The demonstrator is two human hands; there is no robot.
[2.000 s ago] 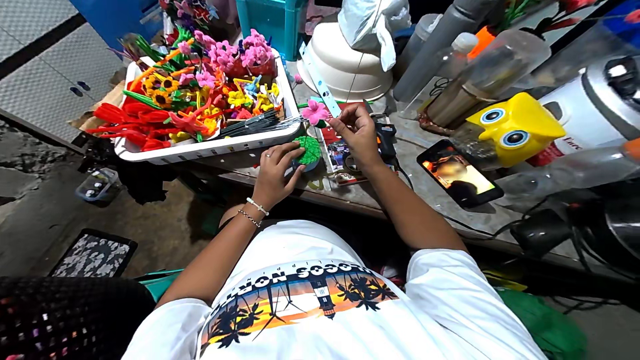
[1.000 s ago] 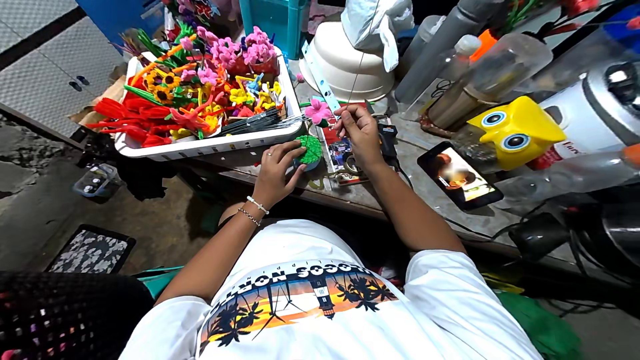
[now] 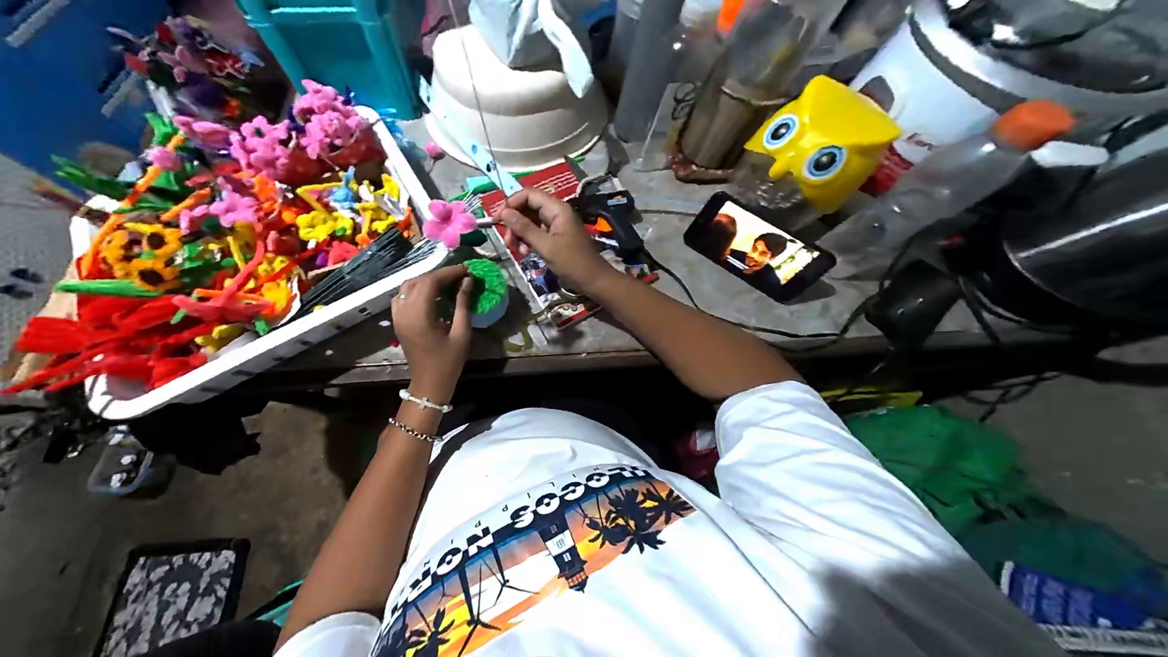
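My right hand (image 3: 546, 235) pinches a thin stem that carries a pink fuzzy flower (image 3: 449, 224), held above the table. My left hand (image 3: 432, 315) rests around the left side of a small round pot with a green fuzzy top (image 3: 486, 290); its fingertips are partly hidden behind the green. Beneath my right hand lie a flat red printed package (image 3: 550, 182) and other packets. A black glue gun (image 3: 613, 219) lies just right of that hand. Left of my hands stands a white plastic basket (image 3: 274, 351) of colourful pipe-cleaner flowers (image 3: 141, 255) and dark stems.
A phone (image 3: 759, 246) showing a video lies on the table, right of my forearm. Behind it are a yellow owl-like figure (image 3: 826, 146) and clear plastic bottles (image 3: 935, 196). A cream upturned tub (image 3: 516, 100) stands at the back beside a teal drawer unit (image 3: 342, 55). A cable (image 3: 730, 319) runs along the front.
The pink flower has turned to face more upward and sits a little farther left of my right fingers than two seconds ago. My left hand stays by the green-topped pot.
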